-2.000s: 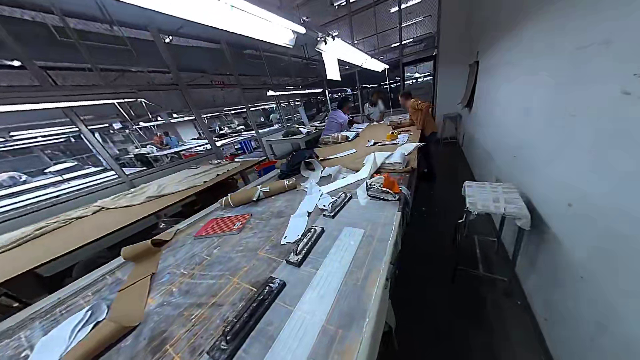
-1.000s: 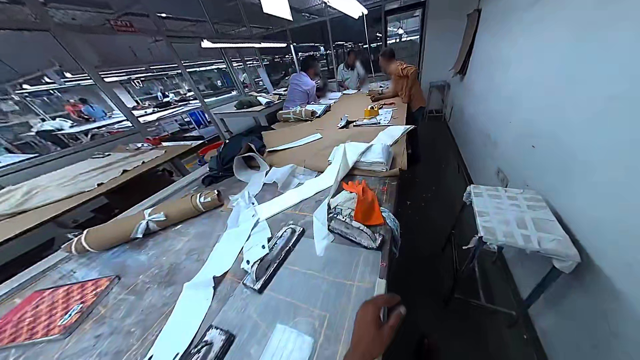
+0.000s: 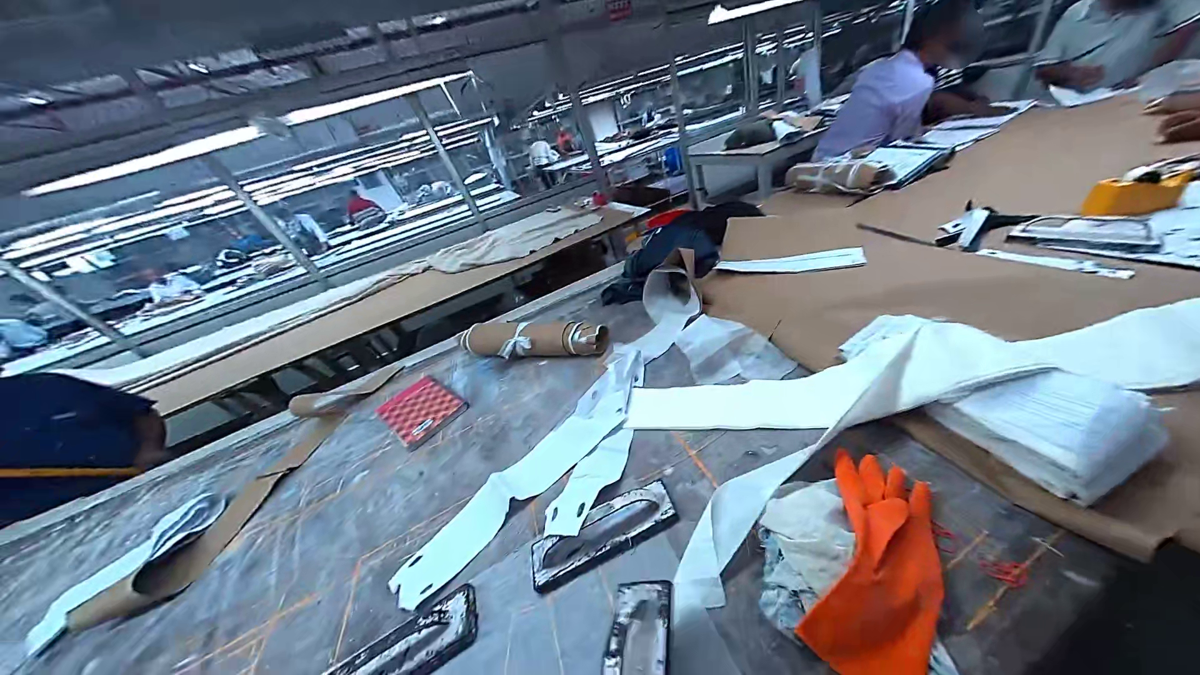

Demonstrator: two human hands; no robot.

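Observation:
Neither of my hands shows in the head view now. On the grey worktable lies an orange rubber glove, resting on a crumpled pale cloth. Left of it are black-edged metal weights with handles. Long white strips with small holes run across the table, and a wider white strip drapes over a stack of white sheets. A red checkered book and a tied brown paper roll lie farther left.
Brown paper covers the far table, with a yellow object on it. A person in a light purple shirt and another person are at its far side. Someone in dark blue is at the left edge. A second long table runs alongside.
A hand seen at the lower right one second ago is out of view. The view has swung left and tilted, and the person in orange is no longer in it.

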